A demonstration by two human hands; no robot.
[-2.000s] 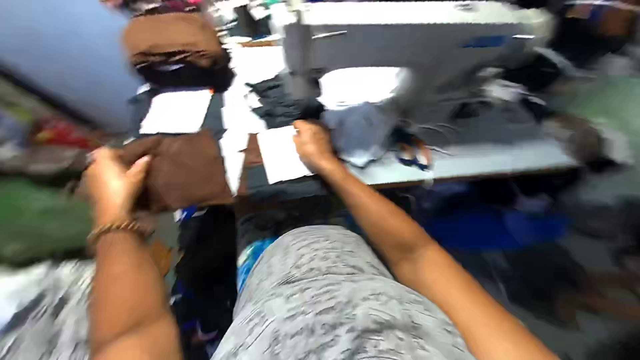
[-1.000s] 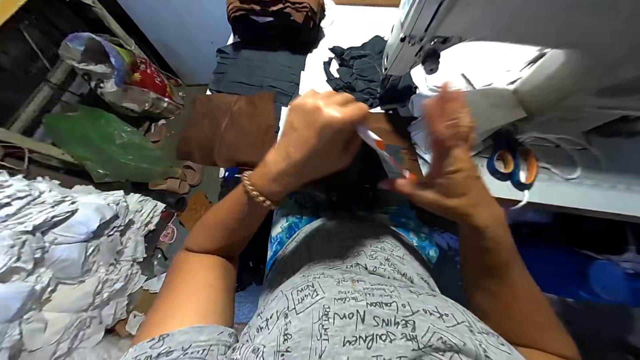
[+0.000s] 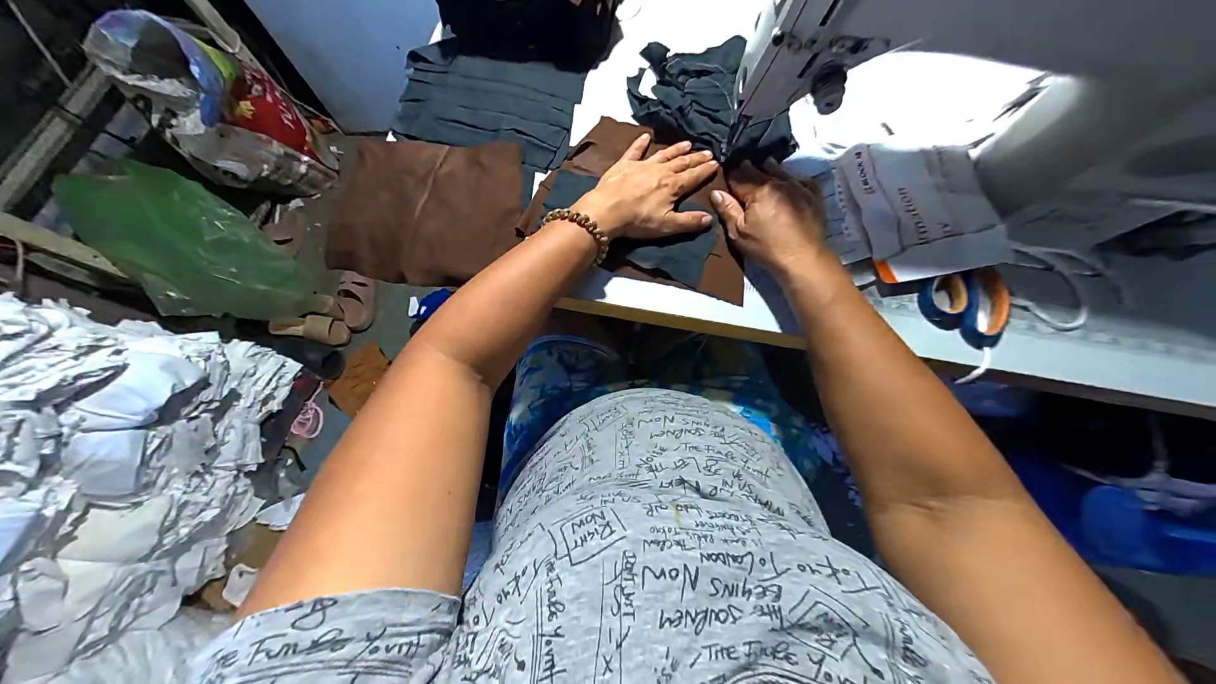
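My left hand (image 3: 654, 190) lies flat, fingers spread, on a dark grey fabric piece (image 3: 670, 256) layered over brown fabric (image 3: 724, 275) at the table's front edge. Close to its right, my right hand (image 3: 774, 214) has its fingers curled at the brown fabric's right side, near the needle area of a sewing machine (image 3: 807, 57); whether it pinches the cloth is not clear. Crumpled dark fabric (image 3: 698, 85) lies just behind both hands. Another brown fabric piece (image 3: 427, 209) is spread to the left, beside folded dark grey fabric (image 3: 489, 100).
Scissors with blue and orange handles (image 3: 964, 306) and a printed cloth (image 3: 926, 204) lie right of my right hand. A heap of white fabric pieces (image 3: 123, 427), a green plastic bag (image 3: 180, 237) and sandals (image 3: 332, 313) are on the left. The table edge (image 3: 684, 323) runs before me.
Both hands were raised above the table's front a second ago, around a small white and orange item; now they are down on the layered fabric by the machine.
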